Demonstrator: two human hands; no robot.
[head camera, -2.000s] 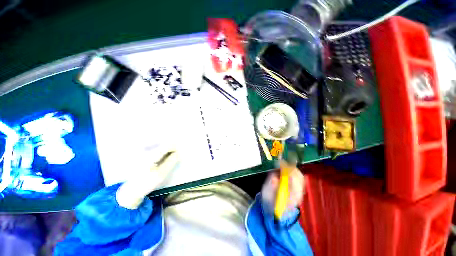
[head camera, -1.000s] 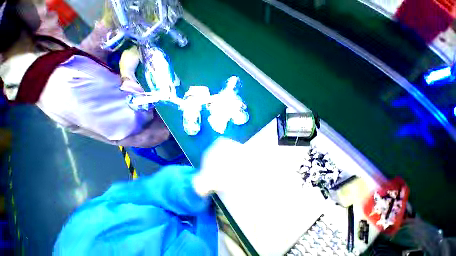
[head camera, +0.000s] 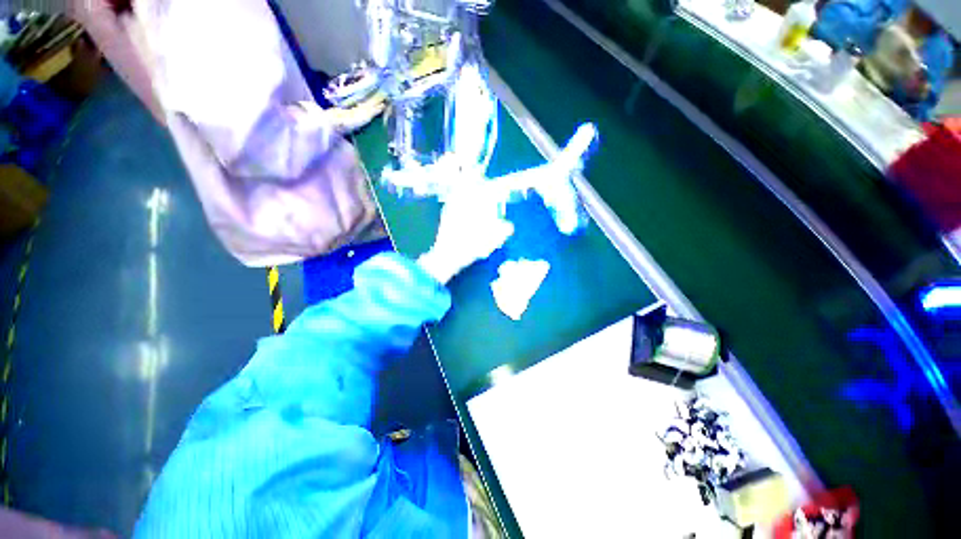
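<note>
My left hand (head camera: 470, 234), in a thin white glove below a blue sleeve, reaches over the green bench top. It touches or overlaps a glossy, branching clear item (head camera: 548, 181); glare hides its fingers, so I cannot tell whether it grips anything. A white crumpled wipe (head camera: 521, 286) lies on the bench just right of and below the hand. My right hand is out of the picture.
A solder spool (head camera: 685, 345) stands at the white mat's (head camera: 574, 442) far corner. Loose black-and-white parts (head camera: 704, 442), a cream block (head camera: 757, 495) and a red bag (head camera: 843, 503) lie lower right. Another person's pink sleeve (head camera: 263, 158) is at the upper left.
The view has swung left, away from the tray and red bins. My left hand has moved from the near edge of the mat to the shiny items. My right hand and the yellow-handled iron have left view.
</note>
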